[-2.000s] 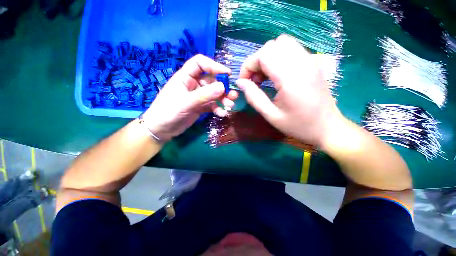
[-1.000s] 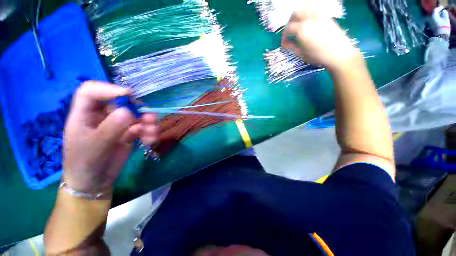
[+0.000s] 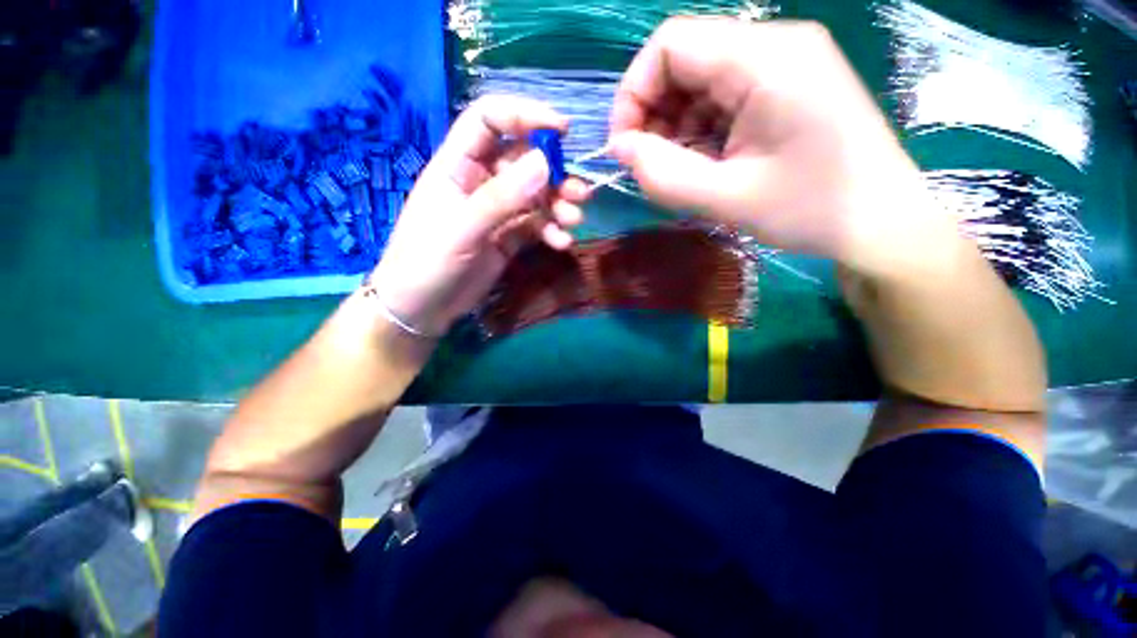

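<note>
My left hand [image 3: 480, 206] pinches a small dark-blue connector housing [image 3: 549, 155] between thumb and fingers, above the table. Thin pale wires [image 3: 605, 178] trail from the housing to the right, toward and under my right hand. My right hand [image 3: 761, 137] has its thumb and index fingertips closed on a thin pale wire [image 3: 591, 156] just right of the housing. The wire's color and whether its tip is inside the housing cannot be told.
A blue tray [image 3: 163, 162] with a heap of housings [image 3: 299, 187] lies at left. A brown wire bundle [image 3: 623, 280] lies nearest me, with violet [image 3: 542, 85] and green [image 3: 574, 23] bundles beyond. White [image 3: 997, 94] and black-and-white [image 3: 1029, 231] bundles lie at right. Yellow tape [image 3: 717, 359] marks the table edge.
My right hand has come back from the bundles at right to the housing and now pinches a wire there. My left hand still holds the housing. The camera view has turned.
</note>
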